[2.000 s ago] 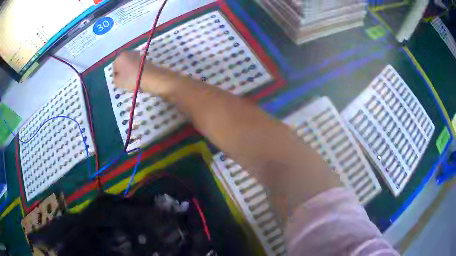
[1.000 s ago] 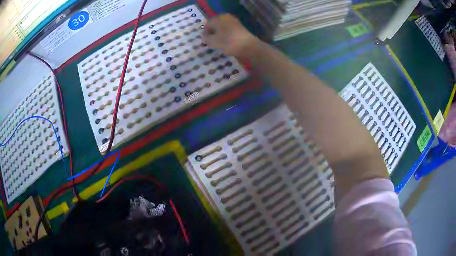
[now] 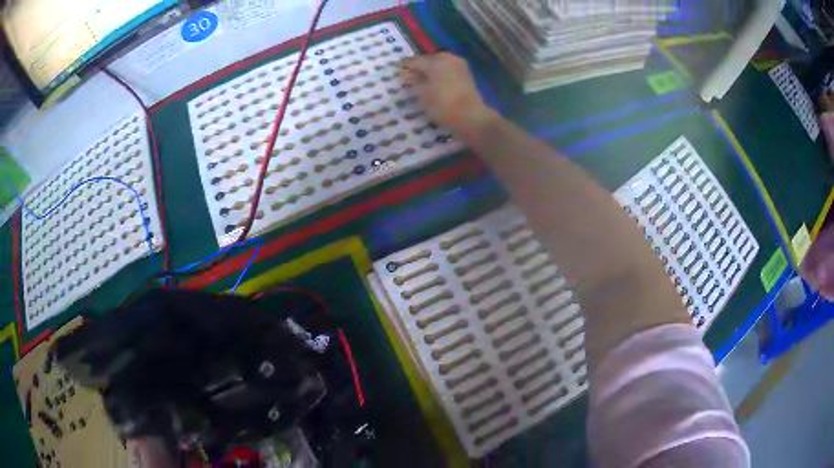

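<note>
The upper white tray [image 3: 311, 128] holds rows of small dumbbell-shaped parts, some with dark round ends. My right hand [image 3: 441, 90] is over its right side, fingers bent down at the parts; whether they grip one is hidden. The near-right foam tray [image 3: 494, 320] holds rows of tan dumbbell parts, partly under my right forearm. The black test fixture [image 3: 210, 375] is at lower left, blurred. A small skin-toned patch at the bottom edge beside it seems to be my left hand [image 3: 151, 453], mostly cut off.
An upper-left tray [image 3: 91, 219] and far-right tray [image 3: 695, 228] hold more parts. Red and blue leads cross the trays. A tray stack [image 3: 585, 46] stands upper right, a monitor [image 3: 82, 37] upper left. A tan board [image 3: 64, 402] with dark bits lies lower left. Another person's hand [image 3: 820, 265] shows at right.
My right hand has moved from the upper tray's left side to its right side, and has stayed there over the last second. More of the tan board and the skin-toned patch now show.
</note>
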